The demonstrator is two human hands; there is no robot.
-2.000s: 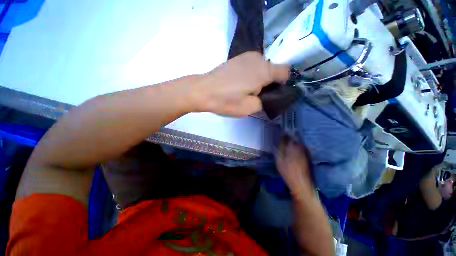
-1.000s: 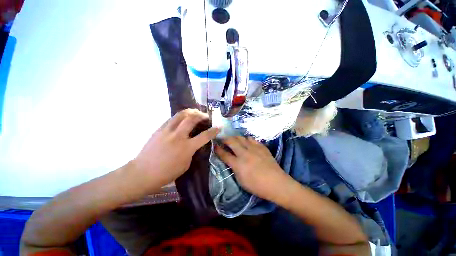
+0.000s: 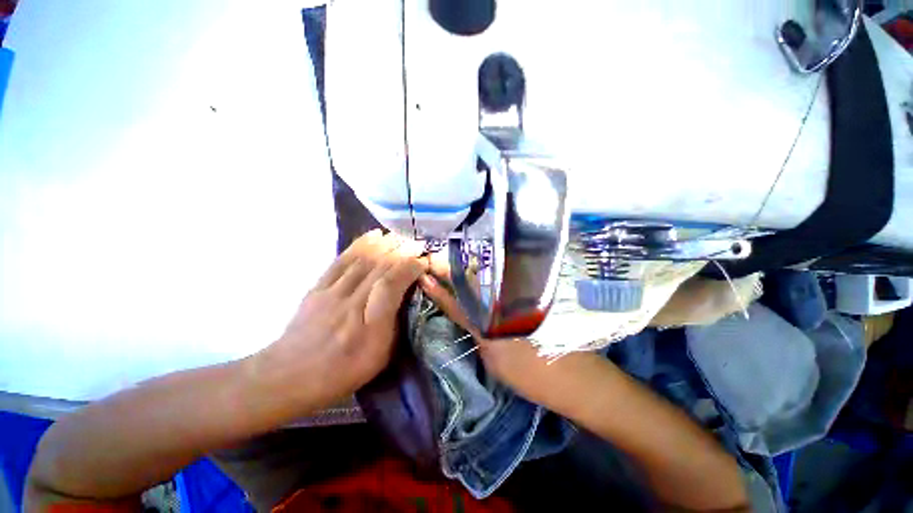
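Observation:
My left hand (image 3: 345, 306) lies on the dark strip (image 3: 402, 406), its fingertips close to the needle area and holding the strip. The strip runs from under the machine head down towards my lap. My right hand (image 3: 476, 326) reaches in from the right, its fingertips at the top of the denim garment (image 3: 481, 421), beside my left fingertips. The chrome lever guard (image 3: 536, 240) hides part of the right hand. The denim is bunched, with a pale stitched edge. The presser foot and needle are hidden or too small to make out.
The white machine head (image 3: 641, 110) fills the upper right, with a black band (image 3: 861, 170) round its arm. A ribbed tension knob (image 3: 609, 295) and cream threads (image 3: 641, 321) hang near my right forearm. More denim (image 3: 766, 366) lies right, near the white table's (image 3: 150, 200) machine.
The view has moved closer to the machine head. Both hands stay together near the needle area; the right hand is now more hidden behind the guard. Earlier, the left hand was raised with the strip.

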